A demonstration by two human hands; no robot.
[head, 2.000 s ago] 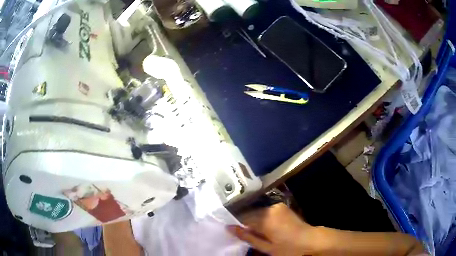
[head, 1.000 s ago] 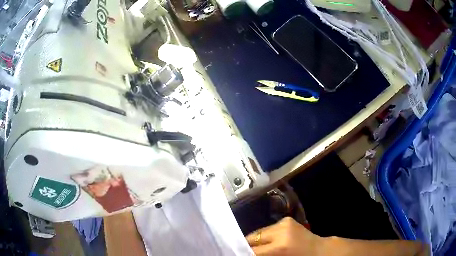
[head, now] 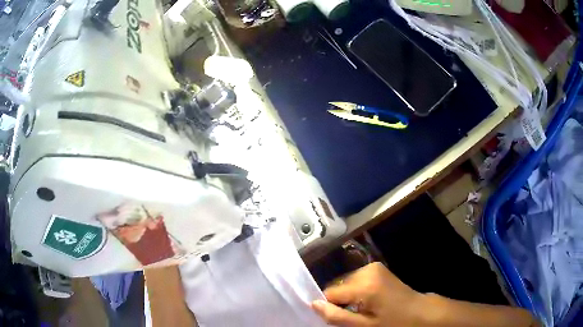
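Note:
The white to pale lilac garment piece (head: 246,287) runs from under the end of the white sewing machine head (head: 115,198) down to the bottom edge. My right hand (head: 361,297) pinches its right edge between thumb and fingers. Of my left arm only the wrist and forearm show at the bottom, left of the cloth; the left hand is hidden behind the machine head. The presser foot area is washed out by glare.
On the dark mat (head: 358,166) lie yellow-blue thread snips (head: 369,115), thin tweezers (head: 339,48) and a smartphone (head: 403,66). Thread cones (head: 313,7) stand at the back. White cords (head: 492,54) hang over the right table edge, beside a blue basket (head: 495,236) of bluish pieces.
The cloth first lay bunched, then stretched flatter toward the bottom. My right hand moved down, then slightly up again, and now grips the cloth's right edge. The view has shifted a little.

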